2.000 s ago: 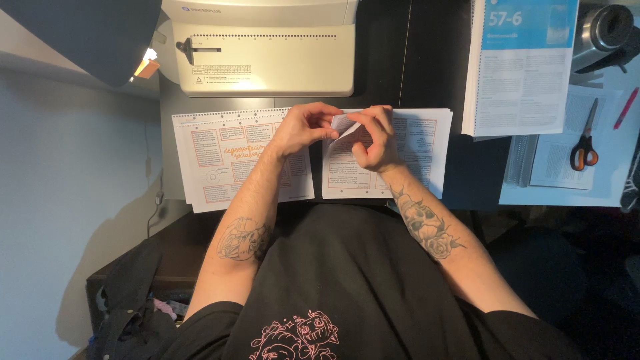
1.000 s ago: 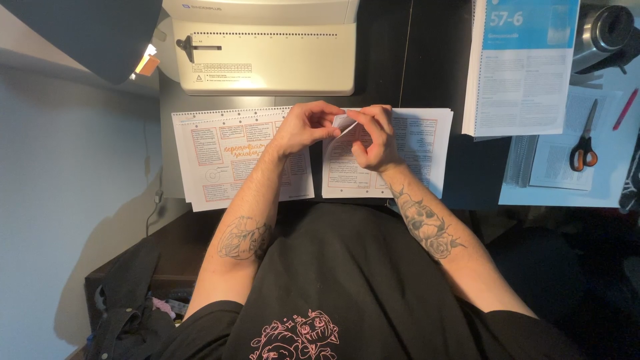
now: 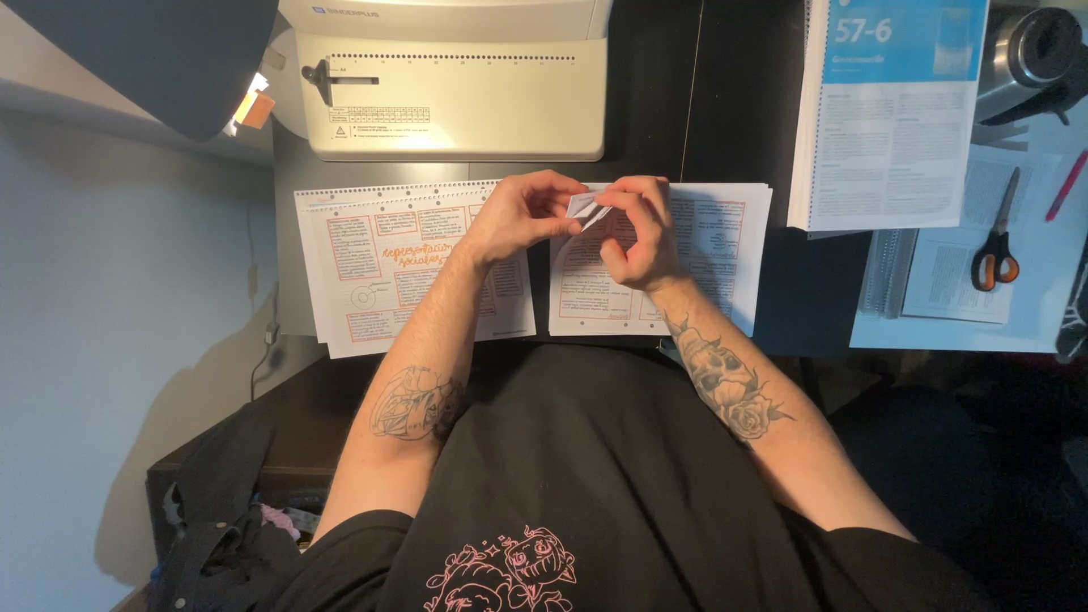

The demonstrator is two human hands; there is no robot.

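Observation:
My left hand [image 3: 523,217] and my right hand [image 3: 642,225] meet over the upper edge of the right stack of printed sheets [image 3: 722,263]. Between their fingertips is a small piece of folded white paper [image 3: 588,208], gripped from both sides. Its lower part is partly hidden by my fingers. Under my left forearm lies another stack of printed sheets [image 3: 357,255], with a row of punched holes along its top edge and boxed text in red outlines.
A cream binding machine [image 3: 459,102] stands beyond the stacks. At right are a spiral-bound booklet [image 3: 892,153], orange-and-black scissors [image 3: 995,255], a pink pen [image 3: 1067,185] and a steel vessel [image 3: 1028,59]. A dark lamp shade [image 3: 161,51] hangs at upper left.
The small paper between my fingers has changed its angle and shows more of its face. Both hands have stayed in about the same place.

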